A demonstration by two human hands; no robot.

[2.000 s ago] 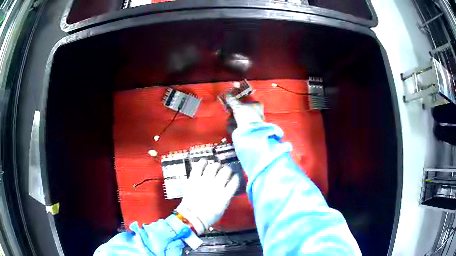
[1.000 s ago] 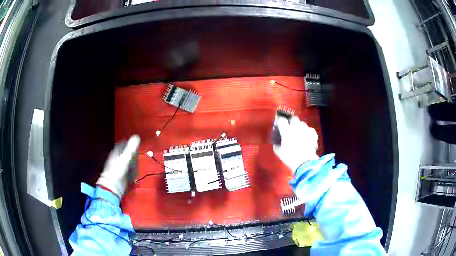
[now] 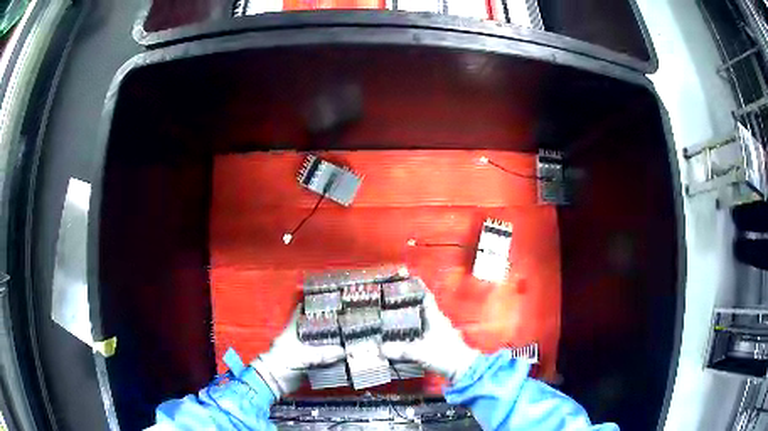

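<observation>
Both gloved hands press a cluster of small silver heatsinks [image 3: 362,321] together from its two sides, near the front of the black tote [image 3: 383,39]. My left hand [image 3: 295,357] is on the cluster's left side; my right hand [image 3: 438,341] is on its right side. Dark component legs show along the heatsinks' edges. Single heatsinks lie on the red liner sheet [image 3: 404,189]: one at upper left [image 3: 331,179], one at right [image 3: 493,250], one at the far right corner [image 3: 552,177]. Thin black leads with white connectors trail from them. My fingertips are partly hidden behind the cluster.
Another heatsink [image 3: 524,353] shows partly beside my right sleeve. More finned parts and leads lie along the tote's near edge [image 3: 362,412]. A second tote [image 3: 581,38] with heatsinks on red stands beyond. A metal frame [image 3: 716,164] is at the right.
My hands have come together from apart onto the clustered heatsinks, which now appear gathered and raised between them. The heatsink that my right hand held now lies on the liner at right.
</observation>
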